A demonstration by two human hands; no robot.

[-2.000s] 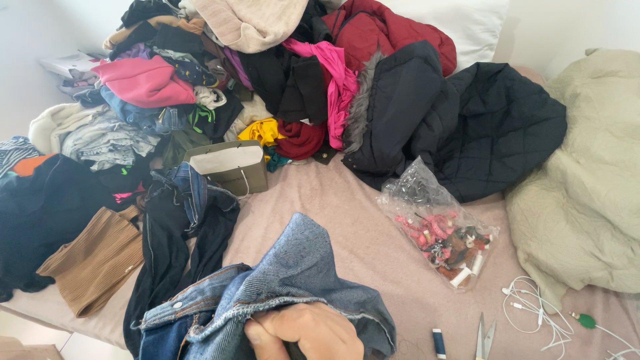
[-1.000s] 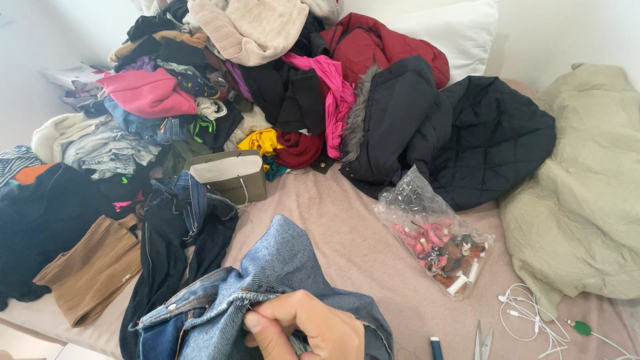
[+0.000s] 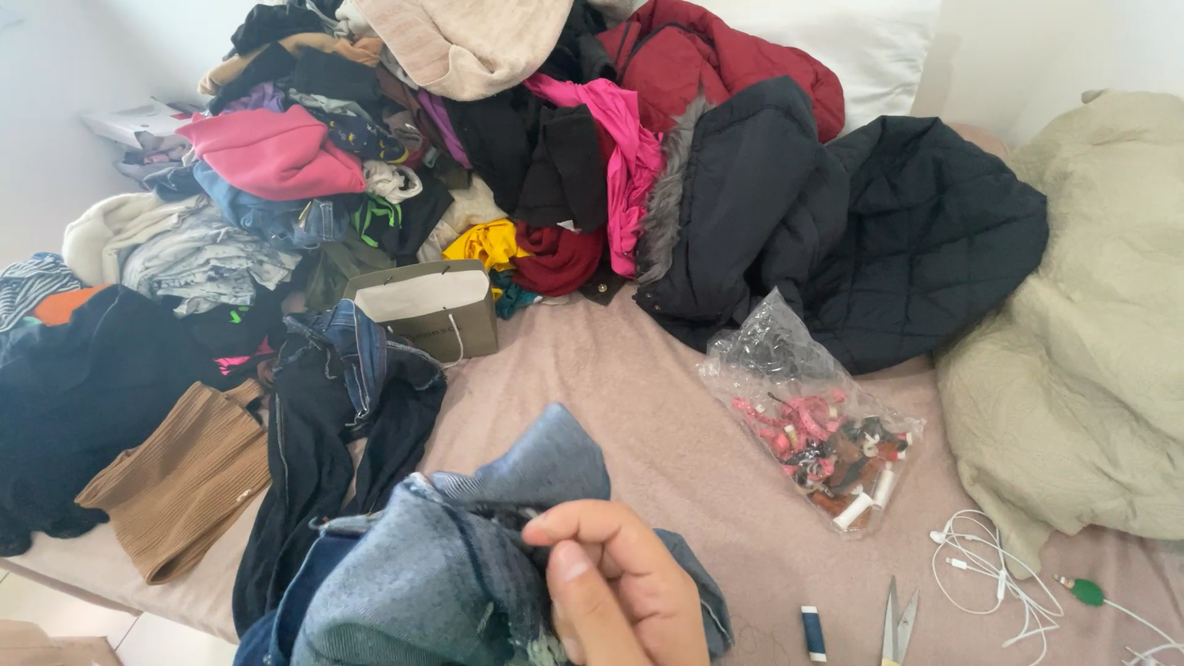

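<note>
A blue denim garment (image 3: pixel 407 573) is bunched up at the bottom centre, with a frayed edge and a dark fold facing me. My right hand (image 3: pixel 620 583) is at that fold, thumb and index finger closed together on the denim; whether they also pinch something thin cannot be seen. My left hand does not show. To the right, on the pinkish bed cover, lie a dark blue thread spool (image 3: pixel 813 634) and scissors (image 3: pixel 895 624) with blades apart. Beyond them rests a clear plastic bag (image 3: pixel 823 416) of sewing items, with white spools and pink pieces.
A large heap of clothes (image 3: pixel 277 157) fills the back left, a small paper bag (image 3: pixel 430 310) at its front. Dark trousers (image 3: pixel 305 462) and a brown ribbed garment (image 3: pixel 185 472) lie left. A black quilted coat (image 3: pixel 925 240), beige cloth (image 3: pixel 1073 370) and white cables (image 3: pixel 994 564) are at right.
The denim has been turned and bunched, so its folds lie differently and the frayed part is lower. My right hand is still at the denim, its fingers in a changed pose.
</note>
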